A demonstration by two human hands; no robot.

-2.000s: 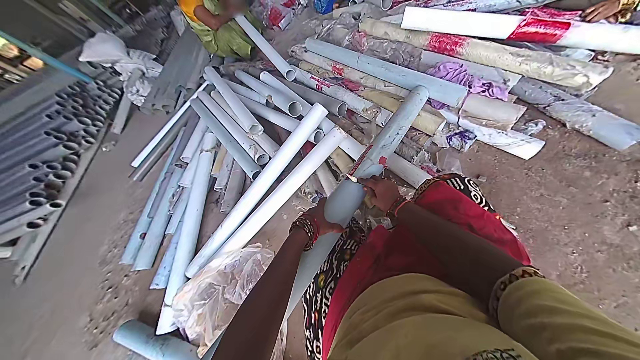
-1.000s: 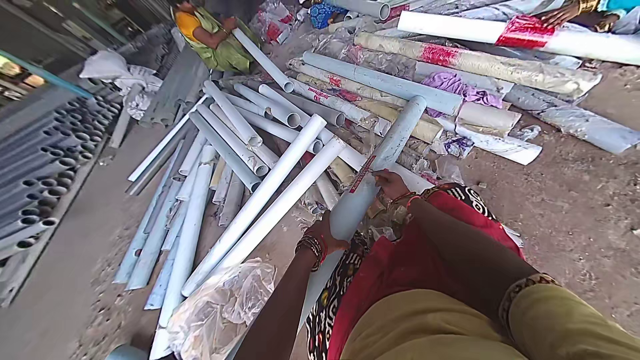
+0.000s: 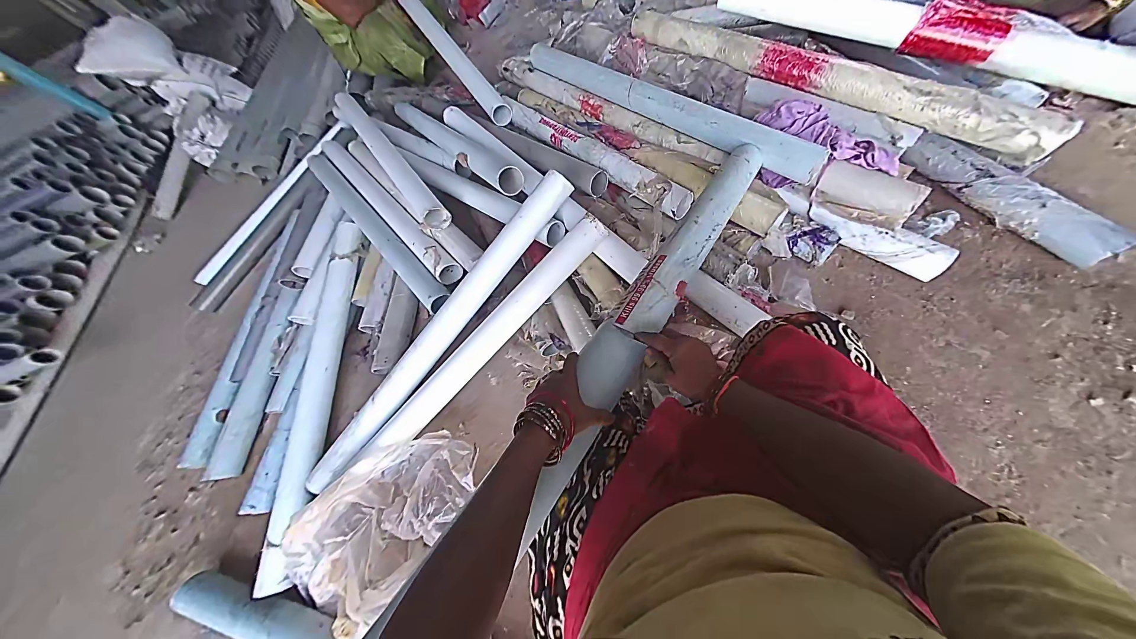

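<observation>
A long grey-blue plastic pipe [image 3: 710, 209] slants from the lower middle up to the right, its far end near another pipe in the pile. My left hand [image 3: 568, 399] is closed round its near part. My right hand [image 3: 679, 359] touches its right side a little farther up, fingers bent; whether they grip the pipe or a loose scrap cannot be told. A red strip with writing [image 3: 641, 290] lies along the pipe just beyond my hands. Around there the pipe's surface shows an edge, as of a film or sleeve.
Loose white and grey pipes [image 3: 444, 337] lie heaped at the left. Crumpled clear plastic [image 3: 382, 524] is by my left forearm. Film-wrapped pipes [image 3: 852, 89] lie at the upper right, with purple cloth [image 3: 825, 133]. Stacked pipes [image 3: 62, 248] stand far left. A person [image 3: 373, 35] sits at the top.
One second ago my right hand was higher along the pipe, at the red strip; now it is lower, close to my left hand. The view has tilted downward somewhat.
</observation>
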